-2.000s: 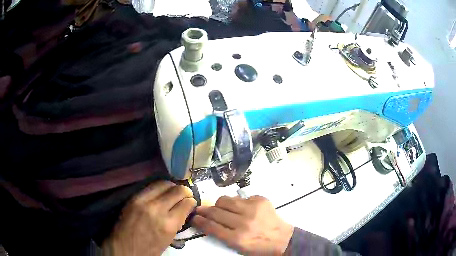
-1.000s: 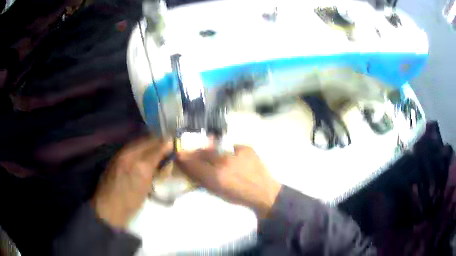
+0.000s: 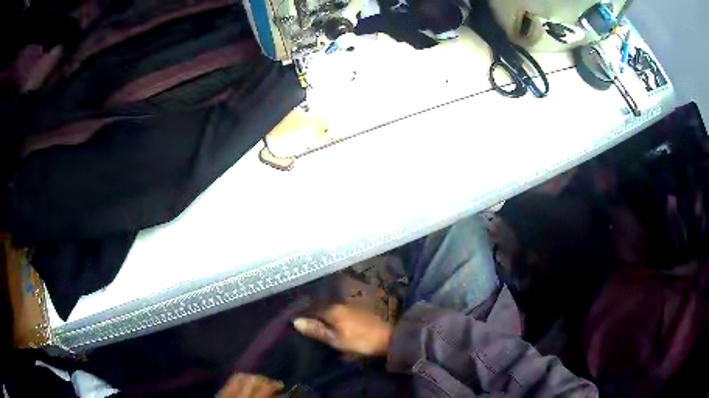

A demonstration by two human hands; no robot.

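My right hand [image 3: 346, 328] is below the table's front edge, over dark cloth with a maroon stripe [image 3: 268, 338] in my lap. Its thumb and fingers are on this cloth; the exact hold is unclear. My left hand [image 3: 250, 386] is at the bottom edge of the picture, partly cut off, by the same cloth; its grip cannot be told. A black fabric panel [image 3: 124, 171] lies left of the needle area, with one corner reaching the presser foot [image 3: 302, 78] of the sewing machine.
The white table [image 3: 373, 179] has a ruler-marked front edge. Black scissors [image 3: 519, 74] lie under the machine arm. A thin metal tool [image 3: 624, 95] and small metal parts [image 3: 647, 68] are at the right end. Maroon and black garments [image 3: 645, 311] are heaped at the right, below the table.
Both hands have left the needle area and moved down below the table edge to the cloth there. The view has tilted down, so the machine now sits at the top.
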